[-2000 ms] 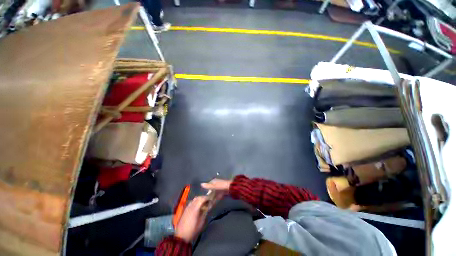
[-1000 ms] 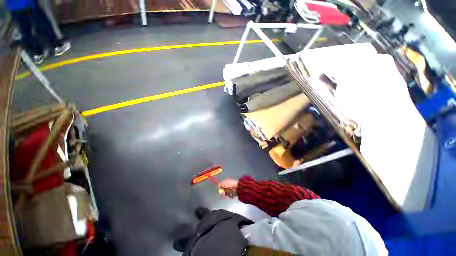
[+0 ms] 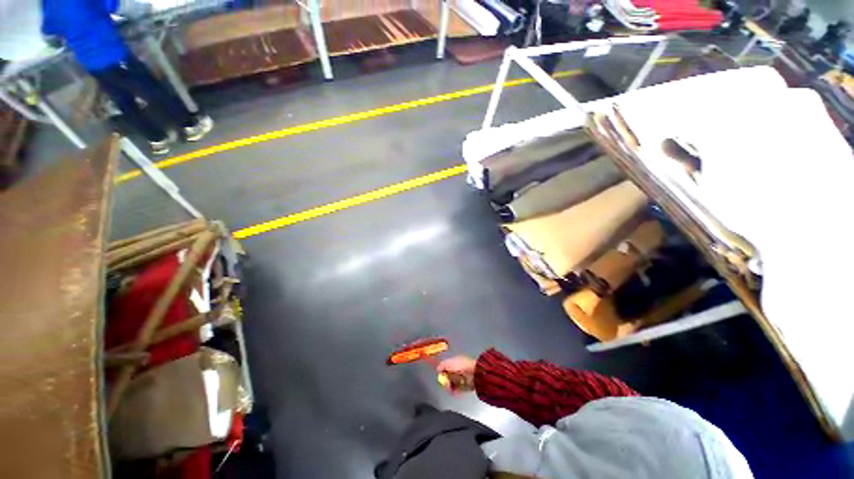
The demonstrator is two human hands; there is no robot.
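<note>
My right hand (image 3: 457, 372), with a dark red patterned sleeve, is low in the middle of the view. It is closed around the thin red stem of an orange tool (image 3: 419, 352), whose long head points left over the grey floor. A small yellowish part (image 3: 444, 380) shows at my fingers; I cannot tell if it belongs to the tool. My left hand is not in view.
A rack of fabric rolls (image 3: 571, 234) under a white-covered table (image 3: 740, 178) stands right. A brown board-topped table (image 3: 47, 309) with red and tan bundles (image 3: 173, 407) beneath stands left. Yellow lines cross the floor. A person in blue (image 3: 94, 37) stands upper left.
The orange tool was by my left hand and is now in my right. My left hand has left the view. The view has turned right, showing more of the white table and the person.
</note>
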